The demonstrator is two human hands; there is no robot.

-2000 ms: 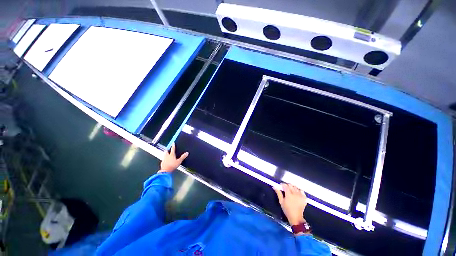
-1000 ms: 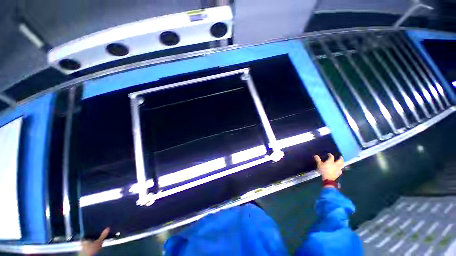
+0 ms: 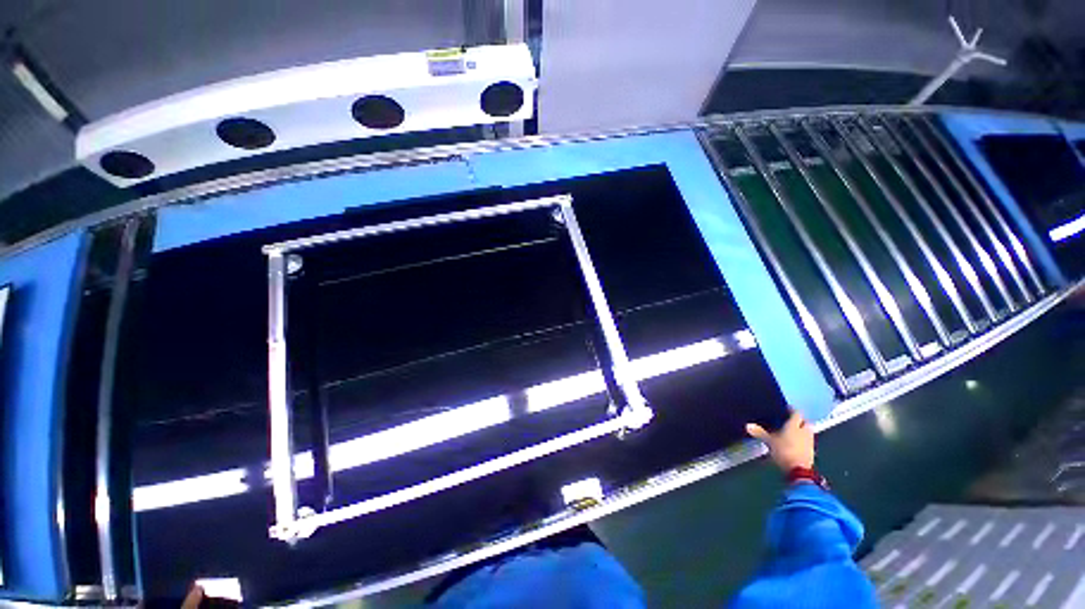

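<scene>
A large glossy black LCD panel (image 3: 440, 476) lies on a blue padded pallet (image 3: 738, 262) and reflects the ceiling lights. A silver rectangular suction lifting frame (image 3: 446, 478) rests on it, with round cups at its corners. My right hand (image 3: 788, 445) is at the panel's near right corner, thumb and fingers apart, on the edge; whether it grips is unclear. My left hand (image 3: 193, 597) shows only as fingertips at the bottom edge, near the panel's near left corner; the rest is cut off. Neither hand touches the lifting frame.
A white blower bar (image 3: 309, 115) with dark round openings hangs beyond the line. Metal rollers (image 3: 886, 256) lie right of the pallet, with another black panel (image 3: 1035, 179) farther right. A conveyor rail (image 3: 690, 476) runs before me. Slotted foam trays (image 3: 988, 553) are at lower right.
My view has swung right along the line. My right hand has moved from beside the lifting frame to the panel's right corner. My left hand has gone mostly out of view.
</scene>
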